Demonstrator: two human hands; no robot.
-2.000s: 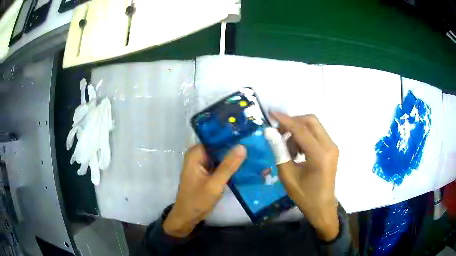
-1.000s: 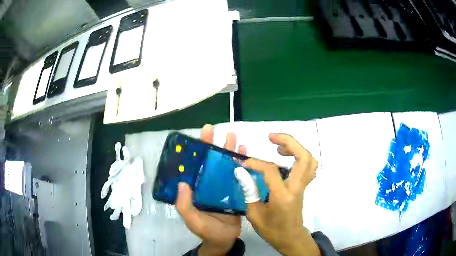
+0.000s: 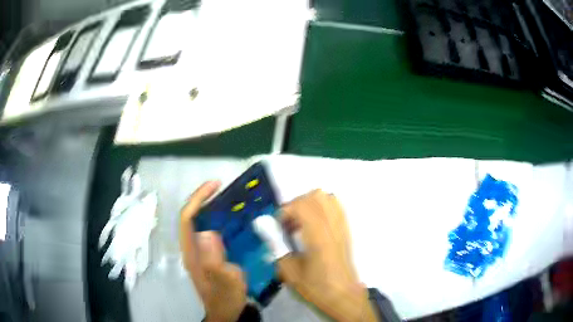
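A phone middle frame (image 3: 241, 214), dark with yellow spots at its upper end, is held tilted above the bench. Blue protective film (image 3: 252, 255) covers its window. My left hand (image 3: 213, 264) grips the frame along its left side, thumb on the face. My right hand (image 3: 320, 251) is at the frame's right side, a white finger cot over the film. The right fingertips are blurred, so I cannot tell whether they pinch the film or the frame.
White gloves (image 3: 130, 229) lie at the left of the bench sheet (image 3: 389, 214). A peeled film pile (image 3: 484, 227) lies at right. Behind are the green belt (image 3: 358, 94), black trays (image 3: 468, 41), and the white feed belt (image 3: 25, 108) with several frames, ending at a cream end plate (image 3: 242, 94).
The phone frame has turned from nearly level to a steeper diagonal. My left fingers have moved from behind it to its left edge. My right hand is more closed. The view has shifted slightly.
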